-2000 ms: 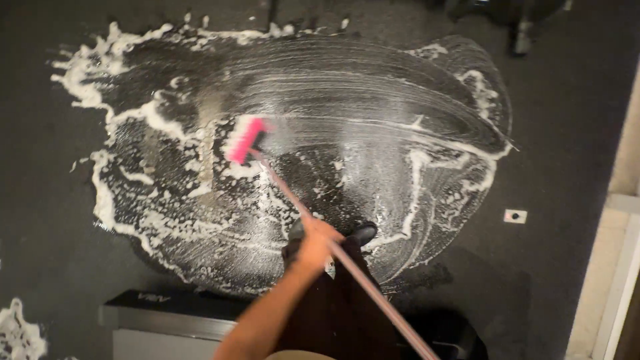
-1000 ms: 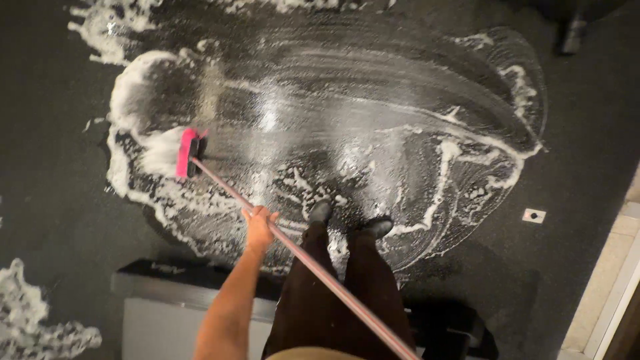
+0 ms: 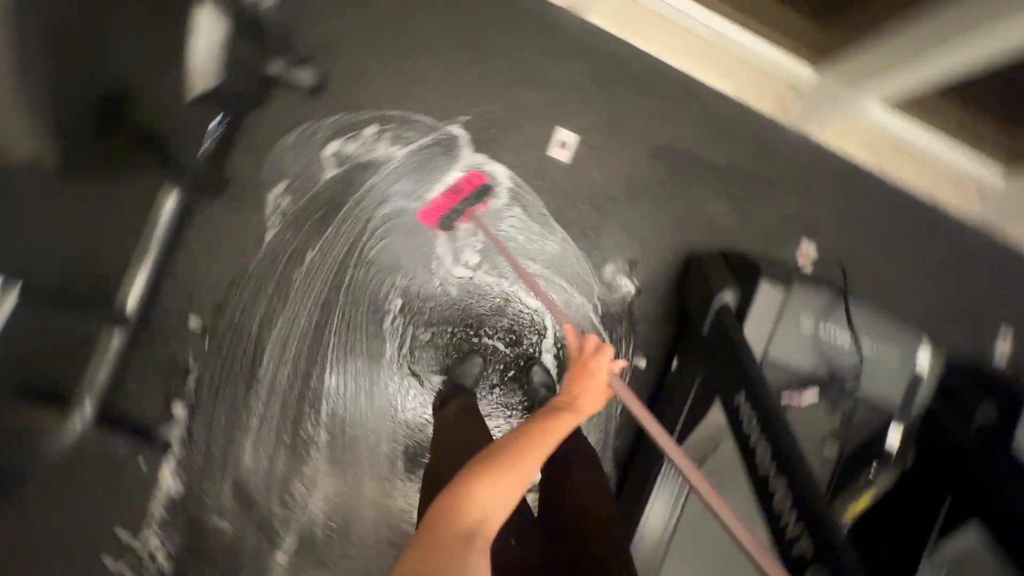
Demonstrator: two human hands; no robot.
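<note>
My left hand (image 3: 590, 370) is wrapped around the pinkish pole (image 3: 680, 460) of a long-handled scrub brush, partway along its length. The pink brush head (image 3: 454, 200), with a dark strip along one side, rests on the dark floor ahead of my feet. Around it spreads white foam (image 3: 480, 172), with curved streaks of suds (image 3: 312, 320) to the left. The pole runs down to the lower right and leaves the view there. My right hand is out of view.
A treadmill-like machine (image 3: 752, 416) stands close on the right. Blurred gym equipment with a metal bar (image 3: 148, 256) is at the left. A small white card-like marker (image 3: 563, 145) lies beyond the foam. A pale ledge (image 3: 768, 96) runs along the upper right. My dark shoes (image 3: 466, 370) stand in suds.
The view has turned strongly, bringing the machine on the right into sight. The brush head has left the foam's far left edge and now lies near the marker. My left hand still grips the pole.
</note>
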